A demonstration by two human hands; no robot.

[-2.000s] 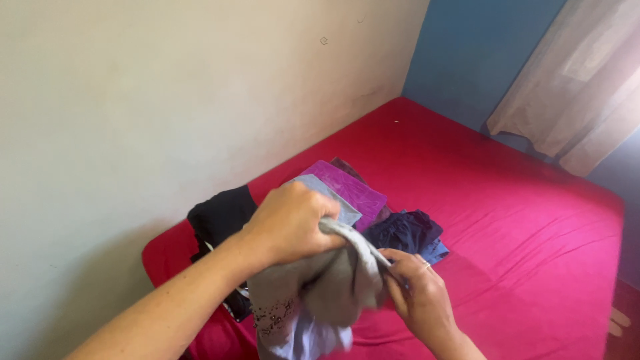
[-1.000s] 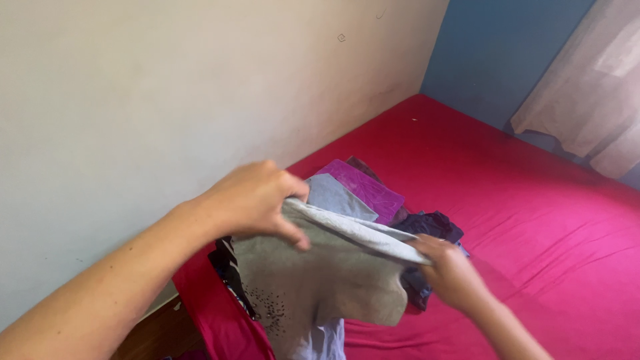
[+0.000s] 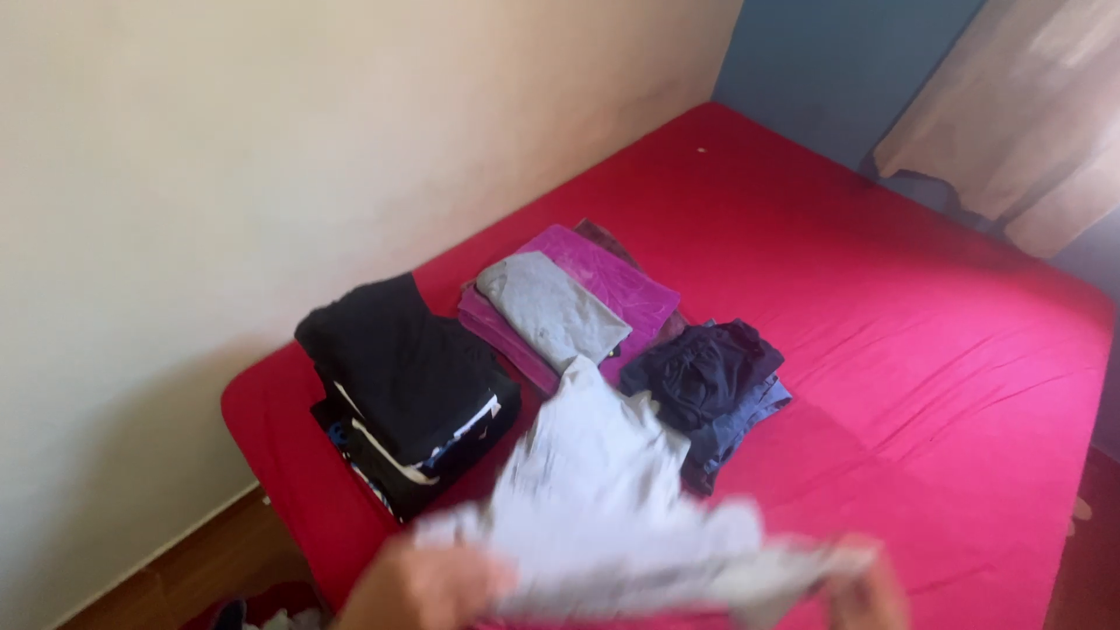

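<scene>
My left hand [image 3: 437,582] grips one end of a light grey garment [image 3: 604,490] at the bottom of the view, and my right hand [image 3: 862,577] grips its other end; both hands are blurred. The cloth stretches between them, its middle part rising towards the piles. Left of it sits a stack of folded black clothes [image 3: 394,376]. Behind it a folded grey garment [image 3: 551,306] lies on a folded purple cloth [image 3: 612,280]. To its right is a pile of dark navy and blue clothes [image 3: 709,376].
The piles rest on a bed with a red sheet [image 3: 875,350]. A cream wall [image 3: 219,175] runs along its left side, a blue wall [image 3: 840,79] and a curtain [image 3: 1006,131] stand at the far end. Some cloth [image 3: 271,617] lies low at the bottom left, by the wooden floor.
Both hands have moved down towards the bottom of the view with the grey garment. The black stack and the other piles, partly covered before, now show more fully.
</scene>
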